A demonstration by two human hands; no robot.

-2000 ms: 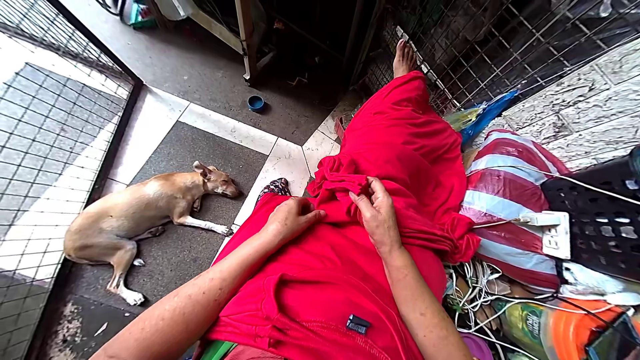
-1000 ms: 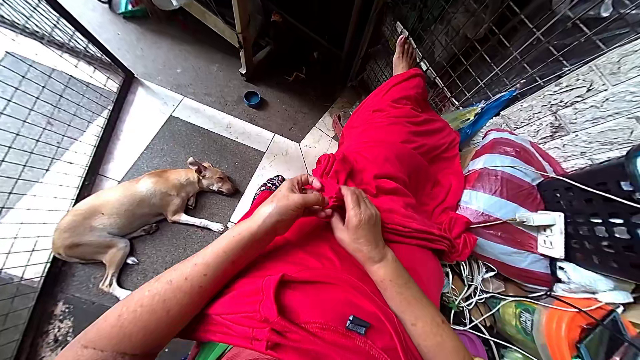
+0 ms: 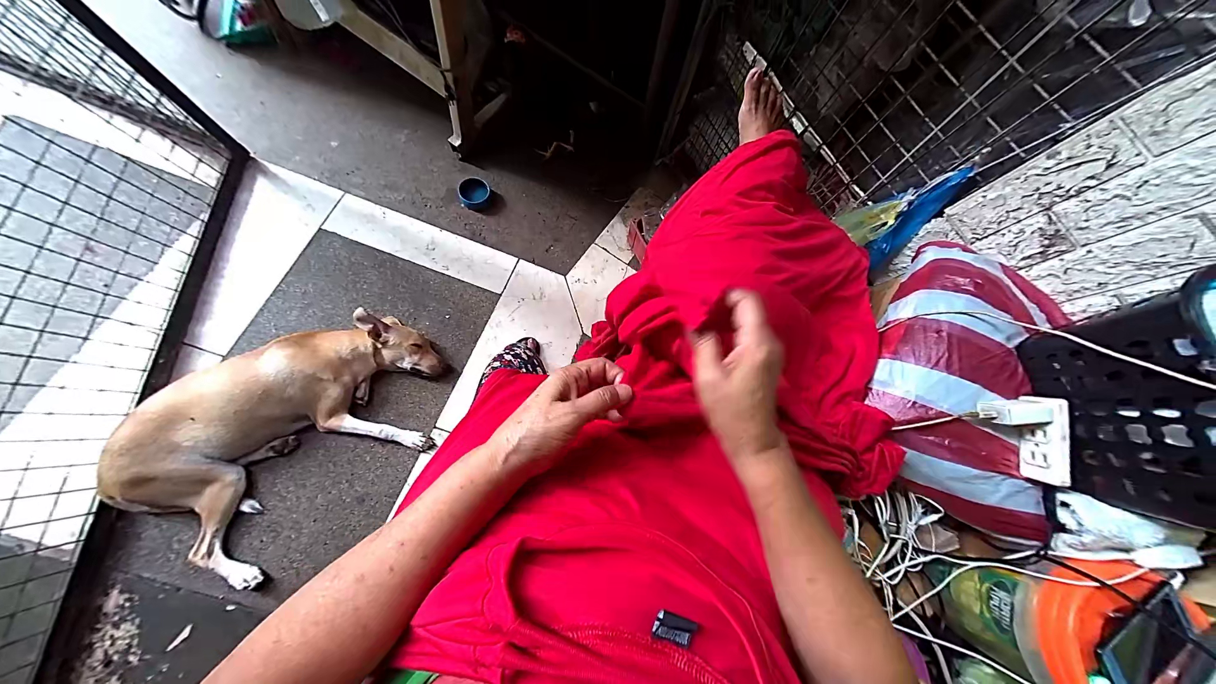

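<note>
Red fabric [image 3: 608,532], with a small dark tag near its lower seam, lies over my lap and outstretched leg; a bare foot shows beyond its far end. My left hand [image 3: 570,404] is above the bunched part of the cloth, thumb and index fingertips together; whether a bit of cloth or thread is between them cannot be told. Just right of it my right hand [image 3: 739,370] is raised over the folds, slightly blurred, thumb and forefinger apart with nothing visible between them.
A tan dog [image 3: 237,418] lies on the floor at left, beside a wire mesh gate [image 3: 95,218]. Farther off is a blue bowl [image 3: 474,194]. At right are a red-and-white striped bundle [image 3: 959,380], a white power outlet [image 3: 1045,442], tangled white cables [image 3: 893,541] and a black plastic basket [image 3: 1130,408].
A second ago both hands were close together at the bunched red cloth. Now they are apart, and my right hand's thumb and forefinger have spread.
</note>
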